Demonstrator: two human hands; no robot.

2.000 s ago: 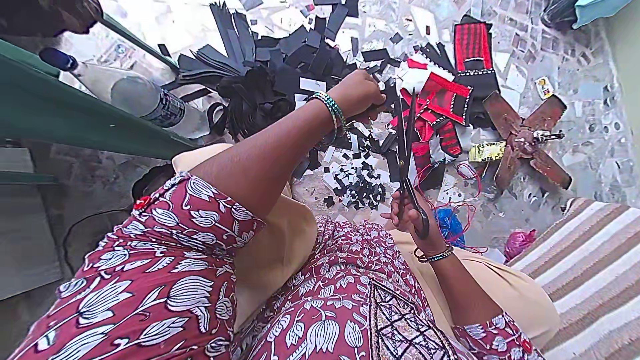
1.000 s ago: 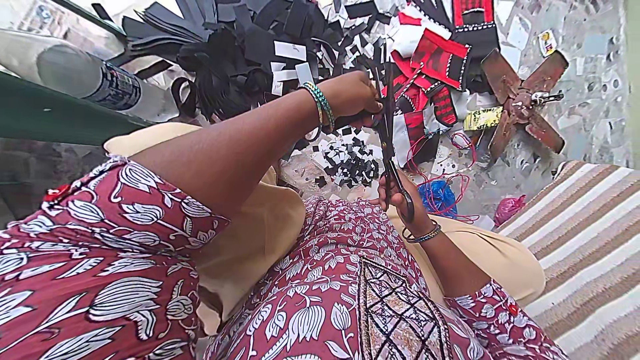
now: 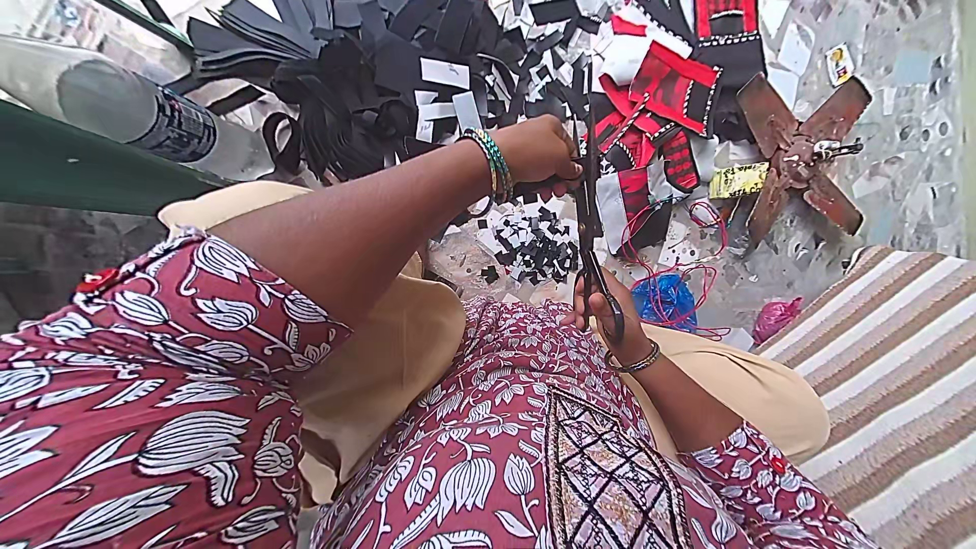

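Note:
My right hand point(image 3: 610, 309) grips the handles of large black scissors point(image 3: 585, 229), whose long blades point away from me. Beside the blades, my left hand point(image 3: 541, 152) pinches a dark strip; its far end is hard to make out against the black pieces behind. Below that hand lies a heap of small black and white cut squares point(image 3: 537, 240) on the floor. A large pile of black strips point(image 3: 335, 107) spreads out beyond my left forearm. Red and black fabric pieces point(image 3: 671, 88) with white-dotted edging lie just past the scissors.
On the right stands a rusty four-armed metal base point(image 3: 797, 160), with a yellow packet point(image 3: 738, 181) beside it. Red cord point(image 3: 705, 282) trails over a blue plastic bag point(image 3: 663, 299). A pink bundle point(image 3: 776, 316) lies near a striped mat point(image 3: 892, 381). A plastic bottle point(image 3: 114, 107) is at upper left.
My left hand has come closer to the scissors, from a little way left of the blades to right beside them. The view has shifted and come nearer the floor.

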